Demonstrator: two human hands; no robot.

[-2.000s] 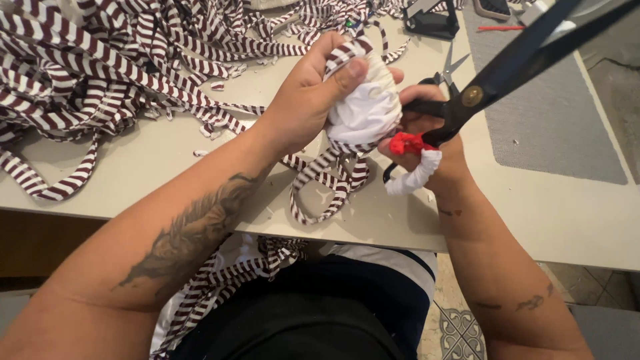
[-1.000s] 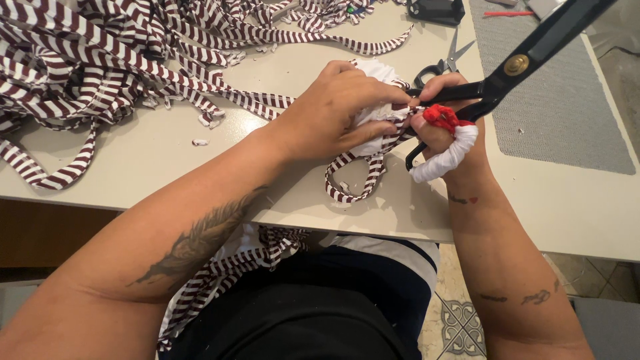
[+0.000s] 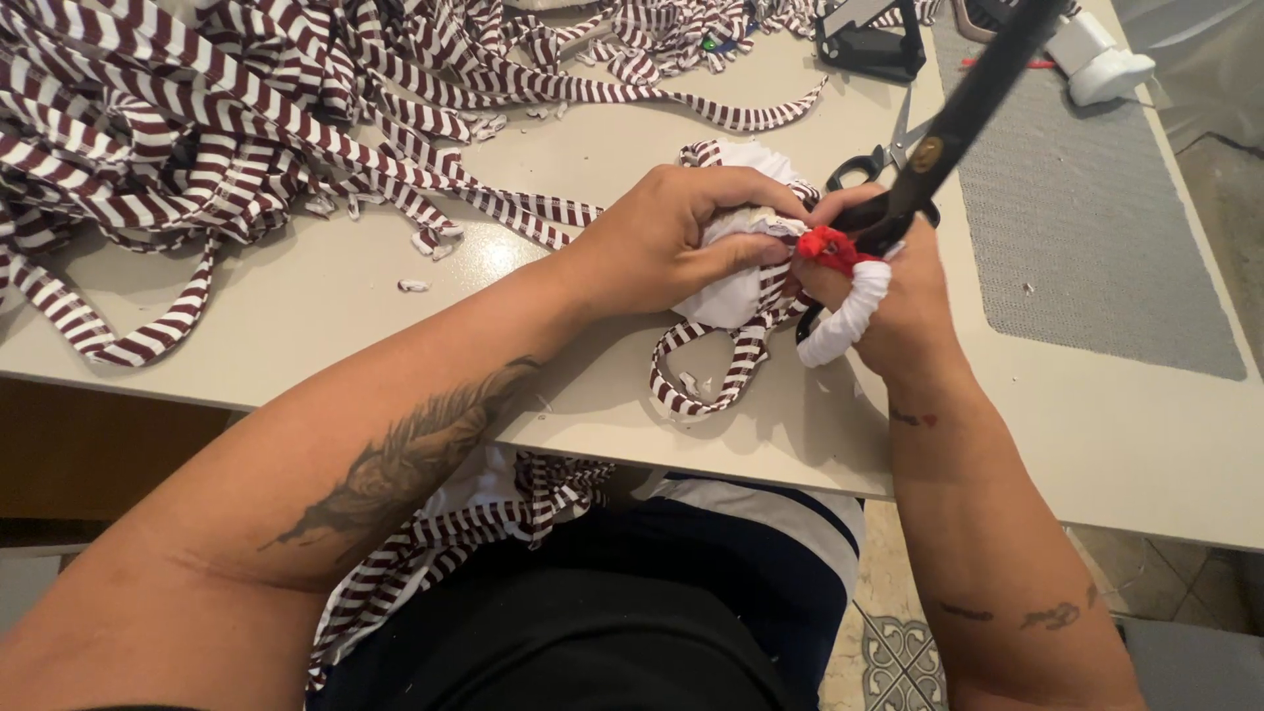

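My left hand [image 3: 691,232] pinches a gathered white fabric piece [image 3: 726,286] edged with maroon-and-white striped binding. Large black-handled fabric shears [image 3: 928,148] rest in my right hand [image 3: 894,296], blades pointing up and to the right; red and white cloth wraps one handle loop. The fingertips of both hands nearly meet at the fabric's right edge, where the exact hold of the right fingers is partly hidden. A loop of striped binding [image 3: 662,370] hangs from the piece onto the table.
A large heap of striped fabric strips [image 3: 267,109] covers the table's left and back. Small scissors [image 3: 894,148] lie behind my right hand, near a black plastic holder [image 3: 869,49]. A grey textured mat [image 3: 1096,227] and a white spool-like object [image 3: 1101,64] are at right. Striped fabric lies on the lap.
My left hand has turned over the white piece, its fingers now at the edge beside my right hand. The shears stay in my right hand.
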